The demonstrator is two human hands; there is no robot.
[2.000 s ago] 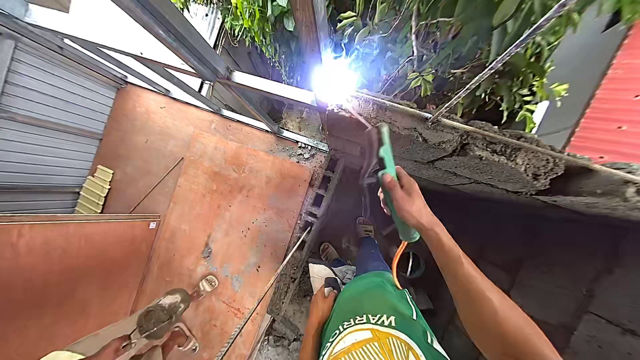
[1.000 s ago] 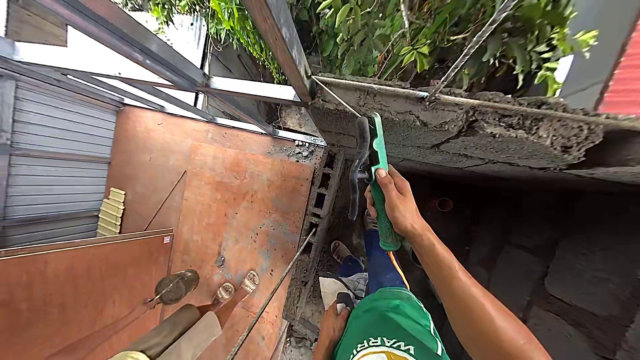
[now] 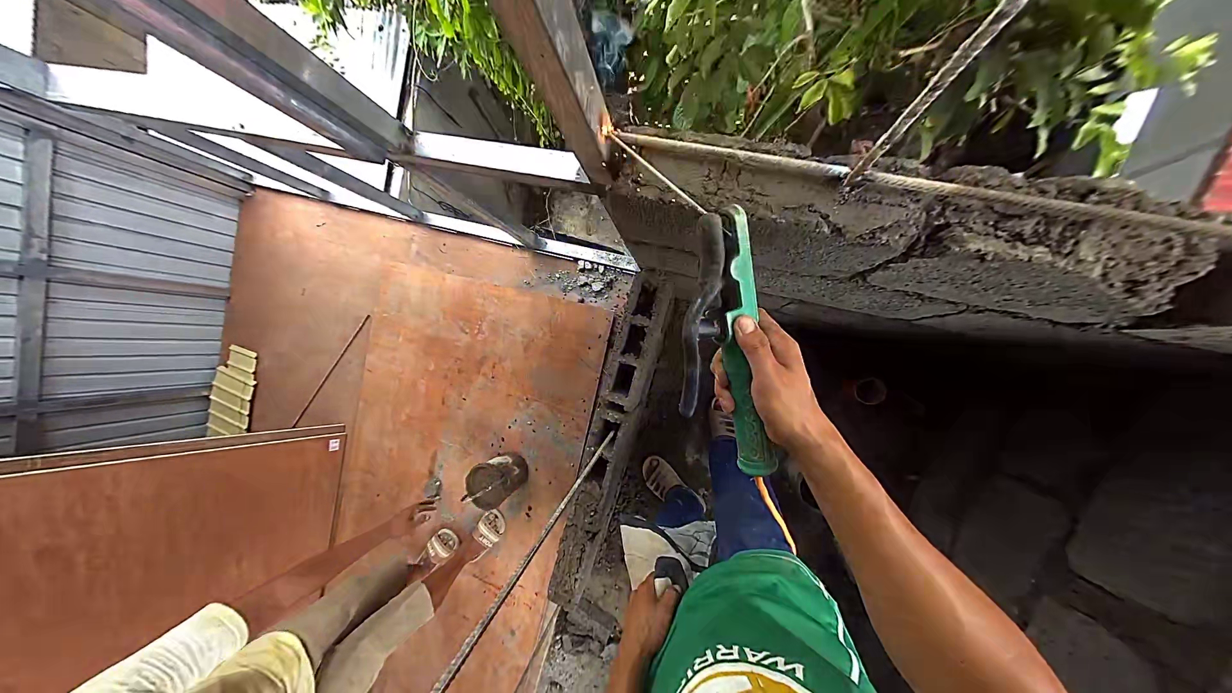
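Note:
My right hand (image 3: pixel 770 380) is closed round the green handle of a welding electrode holder (image 3: pixel 746 404). A thin welding electrode (image 3: pixel 659 173) runs from its jaws up to the foot of a steel post (image 3: pixel 563 87), where a small orange glow shows. Along the top of the rough concrete wall (image 3: pixel 818 231) lies a ribbed steel bar (image 3: pixel 924 183), starting beside that glow. Low in the view, my left hand (image 3: pixel 659 597) is closed on a dark, partly hidden object (image 3: pixel 671 573) beside a pale cloth (image 3: pixel 645 549), next to my green shirt.
A co-worker's legs (image 3: pixel 385 616) and hand stand over the plywood floor (image 3: pixel 481 366) at left, near a bucket (image 3: pixel 496 481). Hollow blocks (image 3: pixel 626 375) edge the floor. A slanting steel bar (image 3: pixel 525 568) crosses low, another (image 3: pixel 938 87) upper right. Dark lower ground lies at right.
The bright welding arc seen two seconds ago is gone; a small glow and faint smoke show there now. The co-worker's hand has come into view near the bucket.

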